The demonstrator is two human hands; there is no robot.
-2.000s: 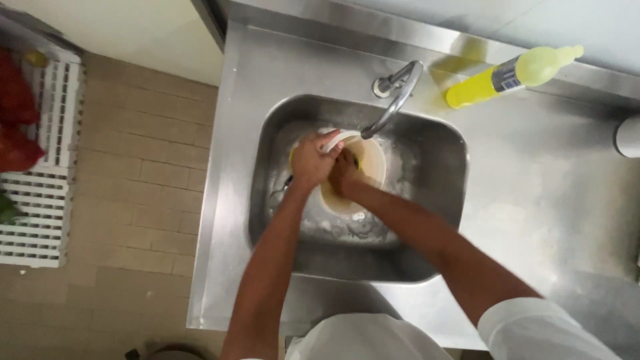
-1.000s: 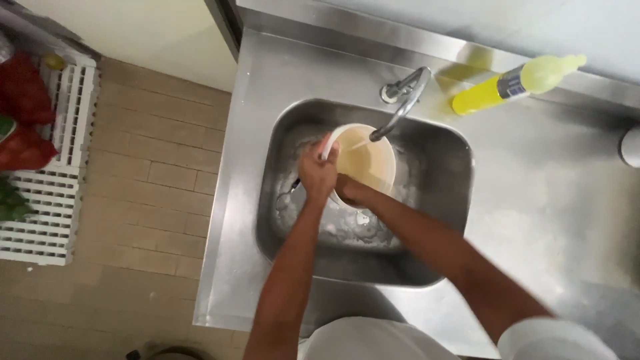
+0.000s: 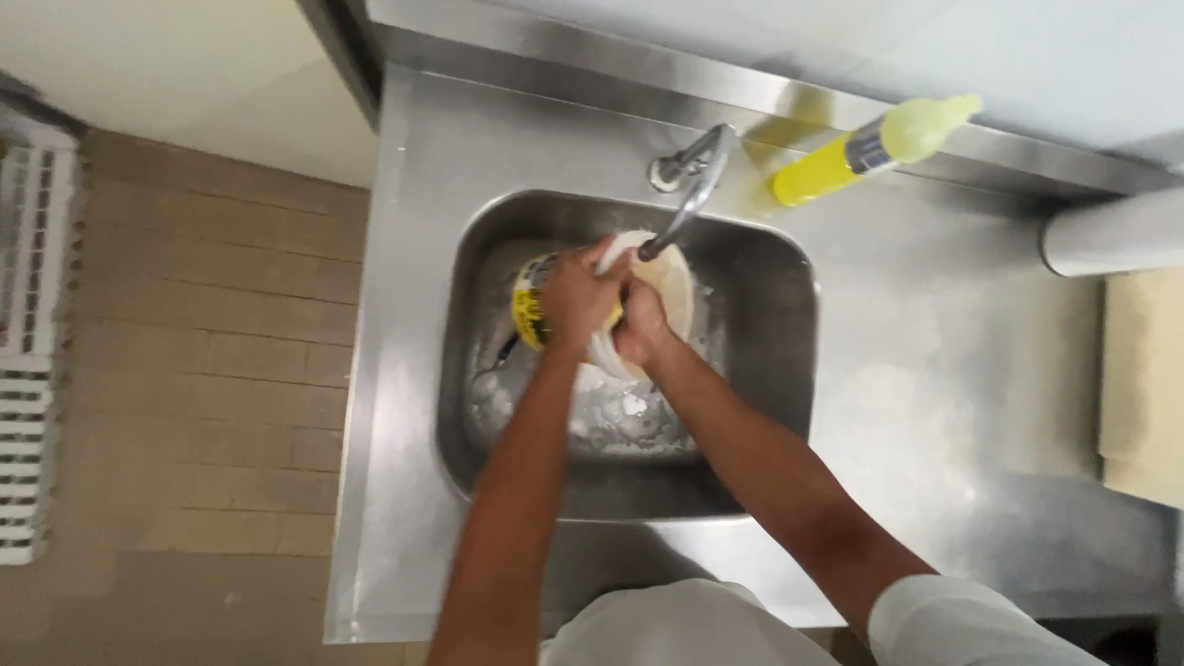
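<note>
A white plastic tub (image 3: 678,301) with a yellow and black label lies tipped on its side in the stainless steel sink (image 3: 768,370), its mouth facing right. My left hand (image 3: 580,294) grips its rim and outer wall. At the mouth, my right hand (image 3: 643,324) is closed against the near rim, over something yellow that is mostly hidden. Directly above the tub's rim ends the spout of the curved metal faucet (image 3: 708,180). Soapy water (image 3: 634,421) covers the sink's bottom. A dark handle (image 3: 507,350) of some utensil shows left of the tub.
A bottle of yellow liquid (image 3: 819,171) stands on the steel counter (image 3: 925,370) behind the sink, right of the faucet. A white cylindrical object (image 3: 1110,236) is at the right edge. White plastic slatted crates (image 3: 28,370) are on the tiled floor at left.
The tub, more upright one second ago, has tipped so its labelled side shows at left. My right hand has moved from its lower rim up beside my left hand.
</note>
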